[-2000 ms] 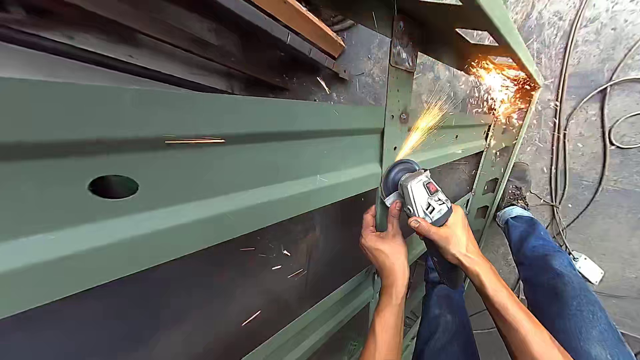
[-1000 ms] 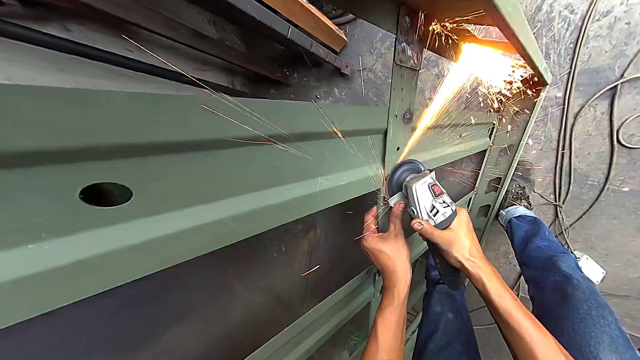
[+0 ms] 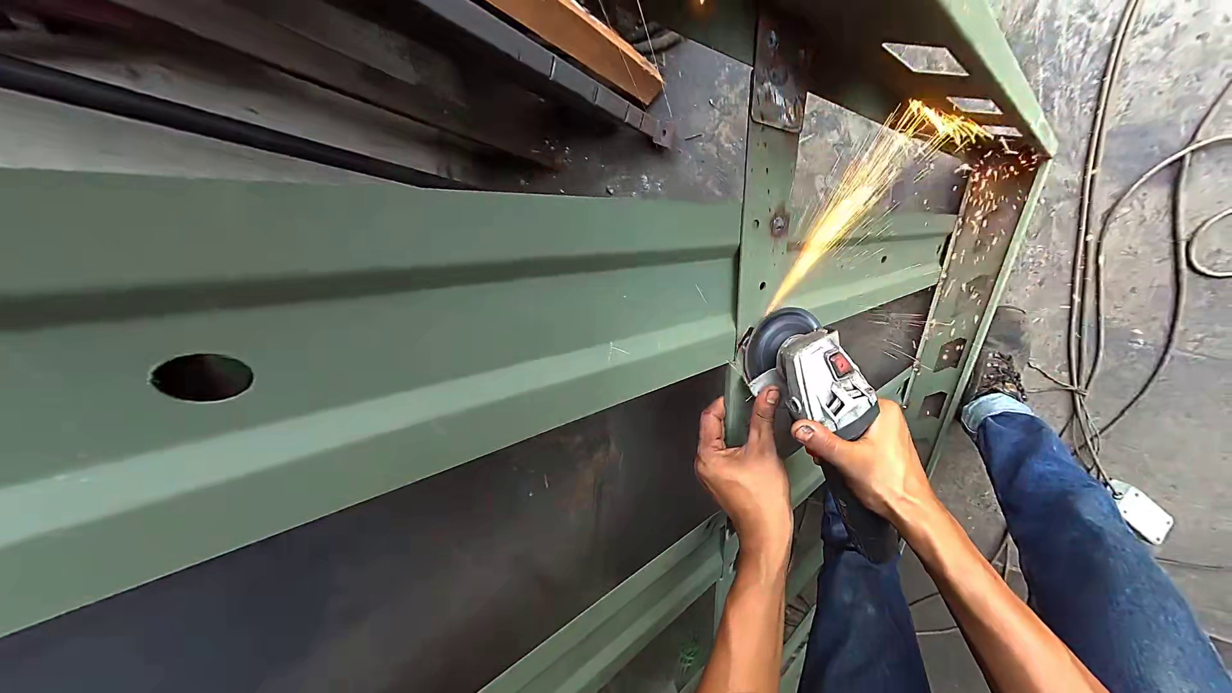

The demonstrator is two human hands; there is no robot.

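My right hand [image 3: 871, 462] grips an angle grinder [image 3: 828, 385] around its dark body, below the silver head with a red switch. Its disc [image 3: 778, 337] meets the edge of a green steel cross member [image 3: 767, 231], and yellow sparks spray up and right from there. My left hand [image 3: 751, 472] is just left of the grinder, thumb up beside the guard and fingers around the cross member's edge. It seems to hold this edge or a small metal piece at the guard; the exact grip is partly hidden. A wide green ribbed steel panel [image 3: 385, 337] reaches leftward from the cross member.
A green slotted steel rail [image 3: 991, 260] runs down the right of the frame. Cables [image 3: 1092, 192] and a white box [image 3: 1142, 512] lie on the concrete floor at right. My jeans-covered legs stand below the frame. A wooden beam [image 3: 587, 43] and dark metal lengths lie at the top.
The spark stream grew brighter one second ago and is now narrower, still aimed up and right toward the frame corner. Both hands and the grinder have stayed nearly in place.
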